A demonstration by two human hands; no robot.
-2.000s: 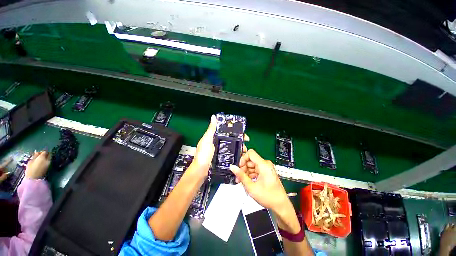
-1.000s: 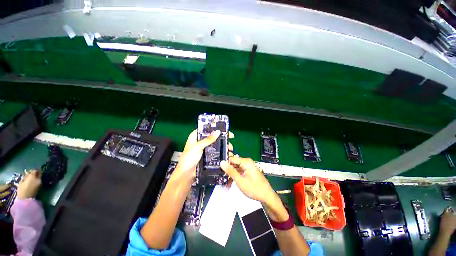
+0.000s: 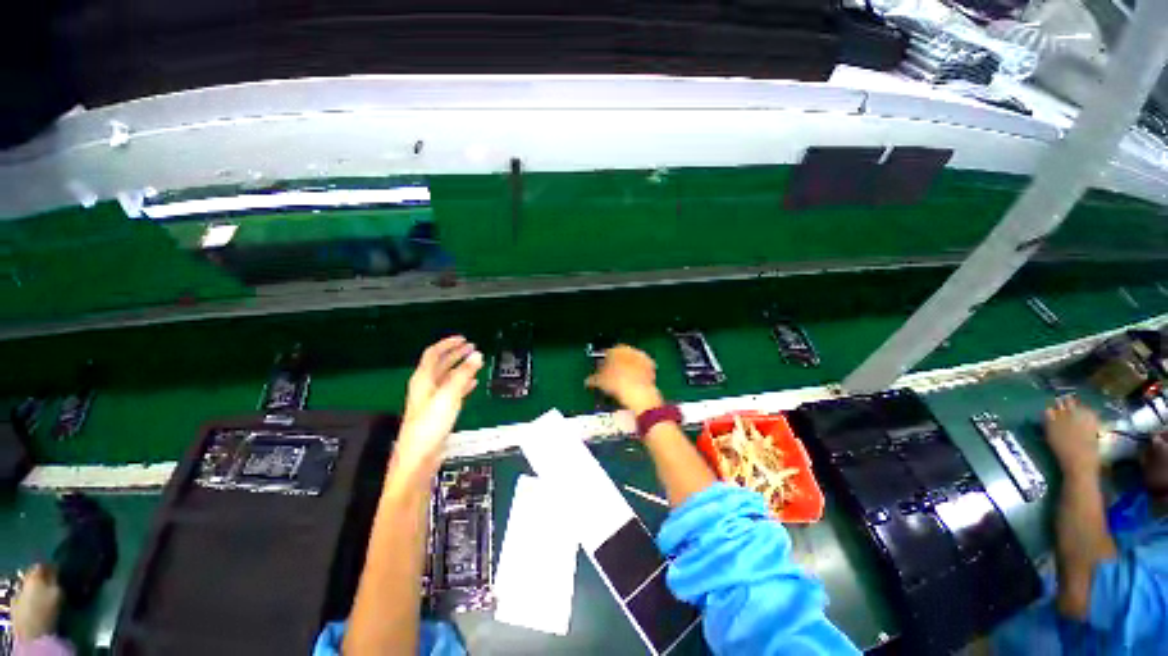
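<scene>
My left hand (image 3: 439, 387) is raised near the belt's front edge, fingers apart and empty. A phone assembly (image 3: 511, 365) lies on the green belt to its right. My right hand (image 3: 628, 377) reaches over the belt onto another phone assembly (image 3: 600, 349). The hand covers most of that phone, so its grip cannot be told. On the bench below, another phone assembly (image 3: 461, 545) lies beside a blank white sheet (image 3: 538, 557). A white-edged strip with black pads (image 3: 628, 559) runs beside the sheet, partly under my right sleeve.
A large black tray (image 3: 243, 551) holds a phone assembly at left. A red bin (image 3: 804, 493) of tan strips and a black blister tray (image 3: 916, 500) stand at right. More phones lie along the belt (image 3: 410, 385). Neighbouring workers' hands show at both sides.
The phone assembly is out of my hands, and one now lies on the belt between them. My hands have separated, the right moving out over the belt. The view has swung right.
</scene>
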